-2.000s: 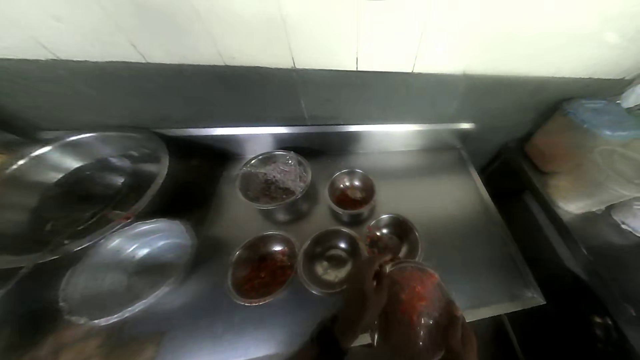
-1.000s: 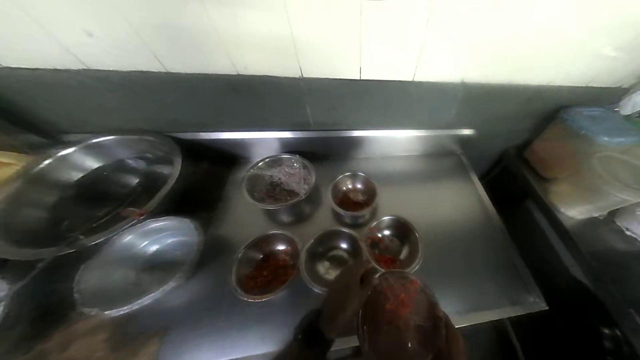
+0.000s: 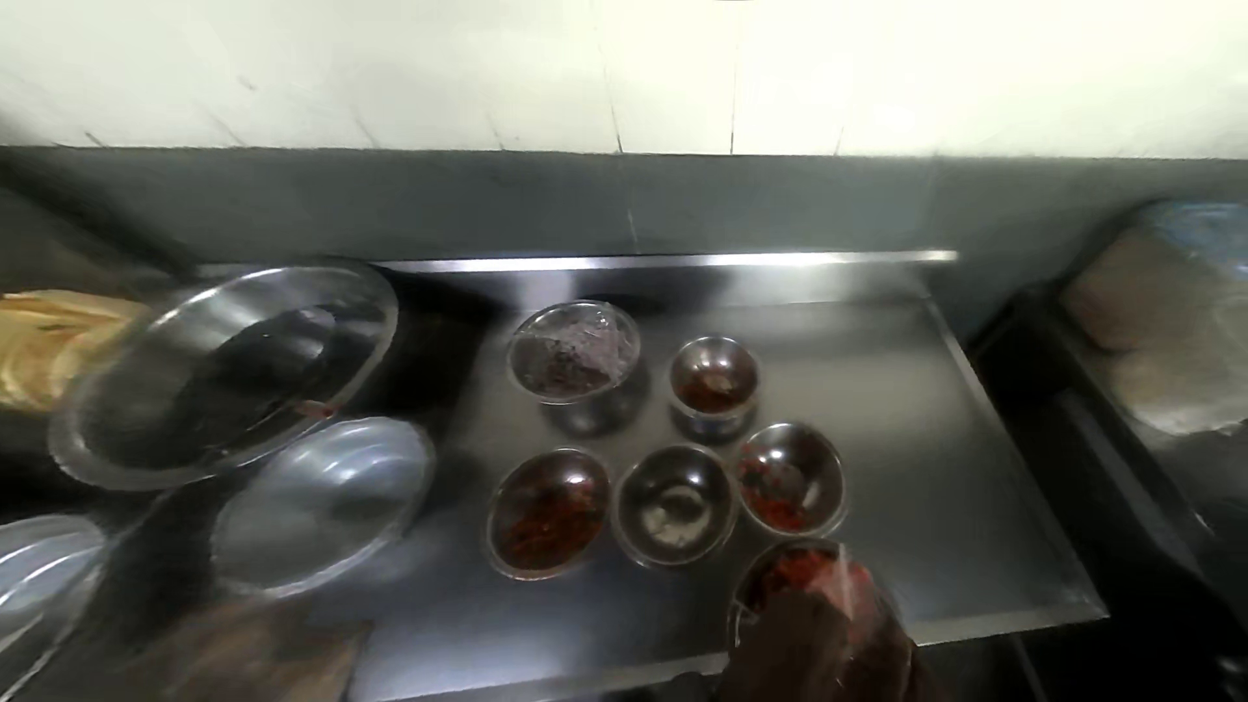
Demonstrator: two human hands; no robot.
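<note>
Low on the right, my left hand (image 3: 790,648), dark and blurred, lies over the near side of a metal bowl (image 3: 746,600) with red chopped food and what looks like clear plastic film. My right hand (image 3: 907,678) is barely visible at the bowl's lower right; its fingers are hidden. Beyond them stand a bowl with red pieces (image 3: 792,480), a bowl with a little pale food (image 3: 675,505) and a bowl of dark red food (image 3: 548,514). Farther back are a small bowl with red-brown contents (image 3: 715,375) and a larger bowl of purplish shreds under plastic (image 3: 573,351).
The bowls stand on a steel counter (image 3: 877,380) with a raised back edge. To the left are a large metal basin (image 3: 127,409), a shiny shallow bowl (image 3: 322,507) and yellowish food or wrapping (image 3: 58,341). Plastic-covered containers (image 3: 1150,312) stand at the right. A brown blurred shape shows lower left.
My left hand has moved from the bowl's left side to over its near part. The bowl of red food now sits lower in the view, and less of my right hand shows.
</note>
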